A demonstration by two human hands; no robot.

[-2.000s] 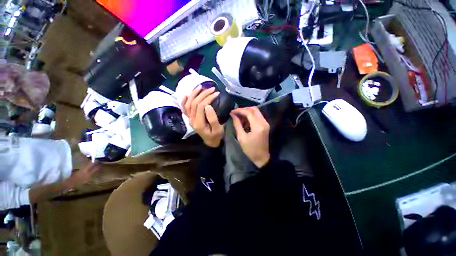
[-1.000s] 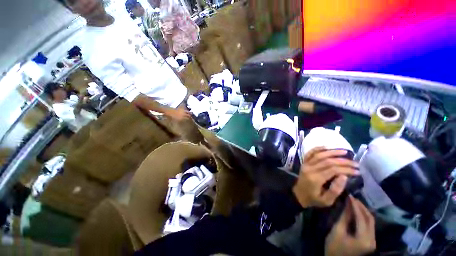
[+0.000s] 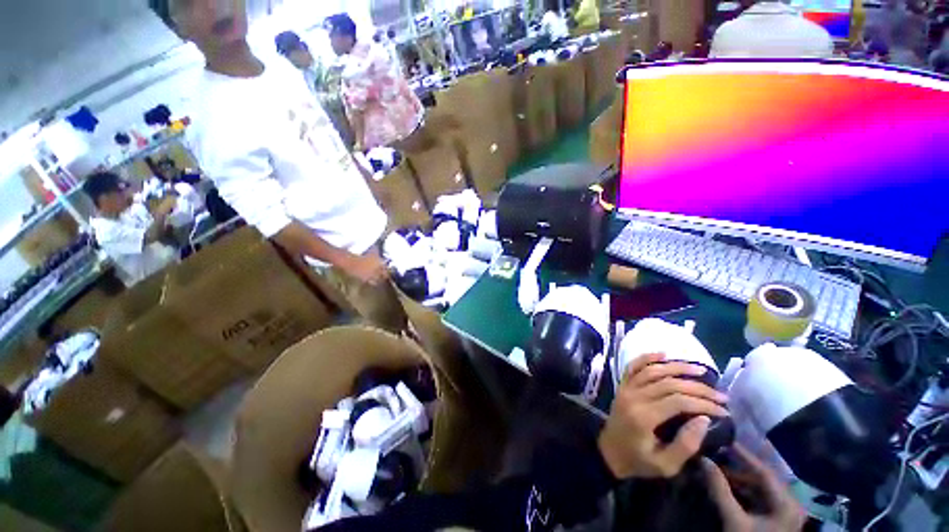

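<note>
A white dome camera [image 3: 661, 341] with a black ball stands at the bench edge in front of me. My left hand [image 3: 666, 418] is wrapped over its ball, fingers on top. My right hand [image 3: 751, 490] is at the lower side of the ball, low in the picture and partly cut off; whether it holds anything is hidden. A larger dome camera [image 3: 796, 379] stands close on the right, tilted, its black ball towards the bottom right. Another dome camera [image 3: 570, 327] stands on the left, with its black ball facing me.
An open carton [image 3: 276, 390] of cameras is left of my lap. A person in white [image 3: 281, 156] stands beyond it, one hand near the carton. A black box [image 3: 552, 213], monitor [image 3: 780, 156], keyboard [image 3: 718, 272] and yellow tape roll [image 3: 780, 312] are behind the cameras; cables lie at right.
The view has swung left and up, bringing the person, carton and whole monitor screen into view. My left hand stays on the middle camera; my right hand has come closer to its ball.
</note>
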